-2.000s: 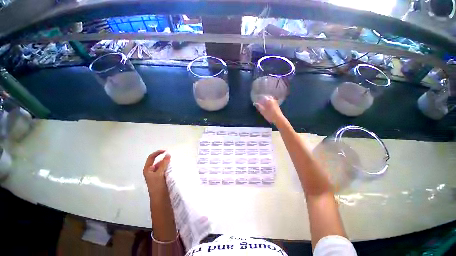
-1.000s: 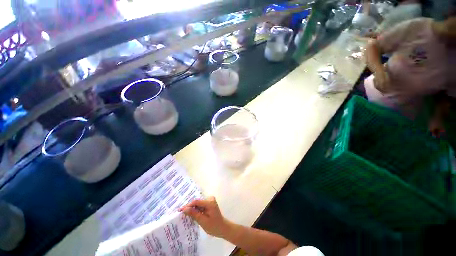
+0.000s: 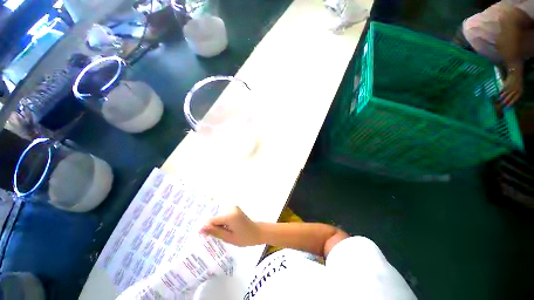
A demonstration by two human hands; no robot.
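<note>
My right hand (image 3: 233, 227) is over the bench, its fingertips pinched together at the upper edge of a curling label sheet (image 3: 190, 263) with reddish print. Whether a single label is between the fingertips is too small to tell. A flat label sheet (image 3: 149, 225) with rows of small dark print lies under and beyond it on the bench. A clear round container (image 3: 225, 120) stands on the bench beyond the sheets; its wall is blurred against the bright surface. My left hand is not in view.
Clear containers with whitish bottoms (image 3: 133, 106) stand on the dark green conveyor (image 3: 137, 153) at left. A large green crate (image 3: 410, 132) stands right of the cream bench (image 3: 281, 120). Another person's hand (image 3: 511, 88) is at its far side. Clear wrapping (image 3: 346, 14) lies farther up the bench.
The view has swung right and down, bringing the crate closer to the middle. My right hand has left the conveyor container and come to the held sheet. My left hand has gone out of view.
</note>
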